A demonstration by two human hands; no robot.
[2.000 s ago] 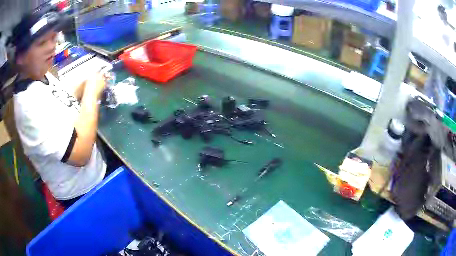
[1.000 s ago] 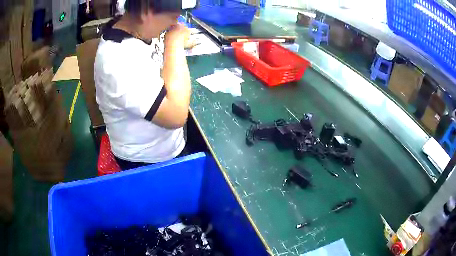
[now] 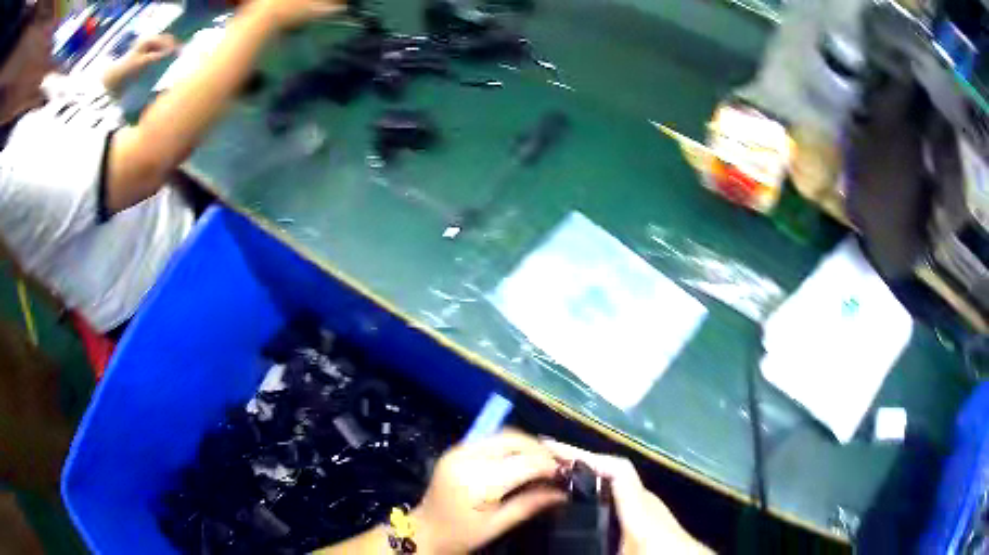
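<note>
My left hand (image 3: 485,490) is at the bottom middle, by the blue bin's right side, with a yellow charm bracelet at the wrist. My right hand (image 3: 634,504) is beside it, cut off by the lower edge. Both hands hold a black power adapter (image 3: 587,520) between them, partly hidden by the fingers. A light blue strip (image 3: 488,416) sticks up above my left hand; its lower end is hidden. A stack of pale poly bags (image 3: 599,311) lies on the green bench beyond my hands. The blue bin (image 3: 141,428) holds many black adapters.
A second white stack (image 3: 835,336), a small white block (image 3: 890,424) and a clear wrap scrap (image 3: 721,276) lie right. A black cord (image 3: 757,434) crosses the bench edge. Loose adapters (image 3: 403,132) and a small carton (image 3: 748,157) lie farther back. Another person's arm (image 3: 195,108) reaches over the bench.
The view has swung back right and down. My hands and the held adapter have come into view. The other person's arm now stretches toward the adapter heap.
</note>
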